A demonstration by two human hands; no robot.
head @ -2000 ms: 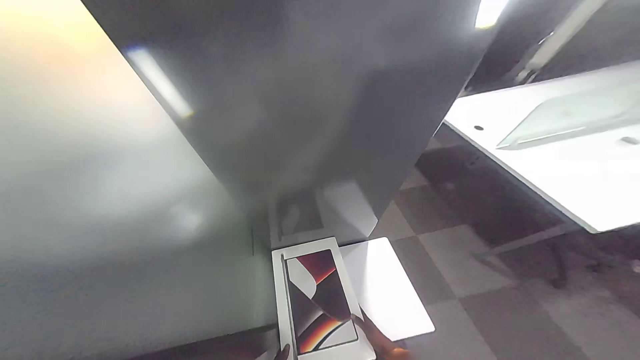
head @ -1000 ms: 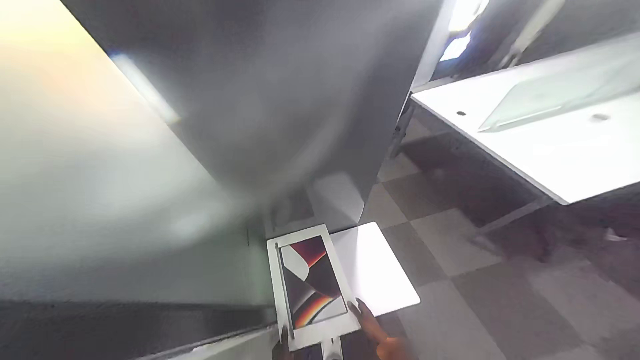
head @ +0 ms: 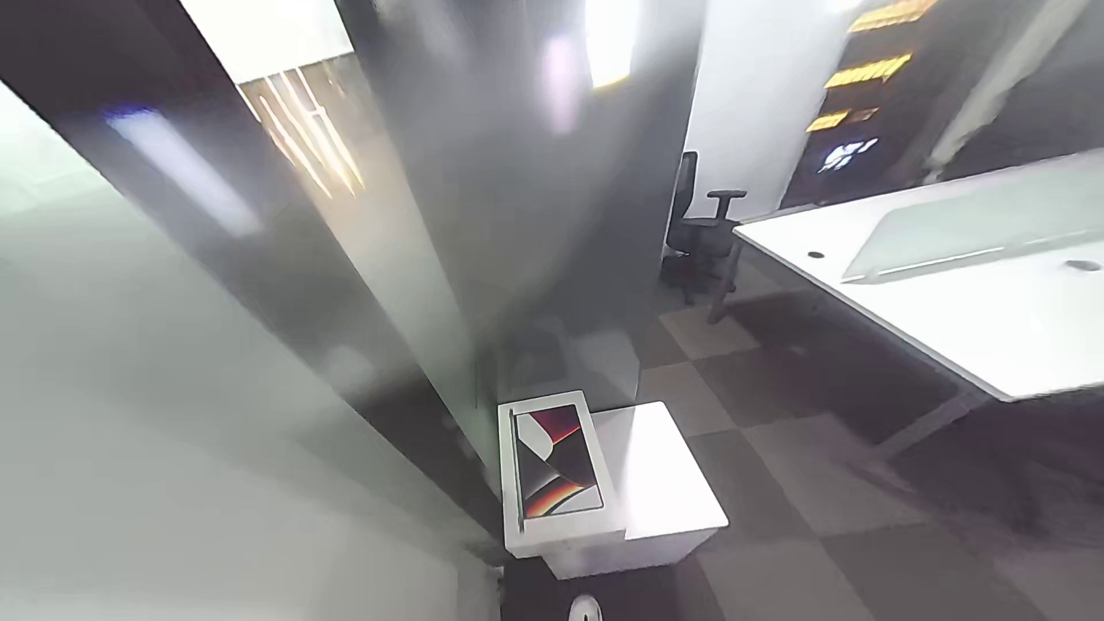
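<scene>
A white laptop box [head: 560, 473] with a dark, red and orange picture on its lid lies flat on the left part of a small white cabinet [head: 664, 474]. Its left edge runs close along a glossy wall or panel. Bare white top of the cabinet shows to the right of the box. Neither my left hand nor my right hand is in view. At the bottom edge a small white rounded object, perhaps a shoe tip [head: 586, 609], shows below the cabinet.
A glossy grey panel [head: 552, 216] rises behind the cabinet. To the right stands a white desk [head: 966, 319] with a low translucent divider [head: 966, 220]. A black office chair [head: 700, 228] is beyond it. Checkered carpet [head: 802, 483] covers the floor.
Both hands, earlier at the lower edges of the laptop box, have let go and left the view. The view has shifted, bringing the office chair into sight.
</scene>
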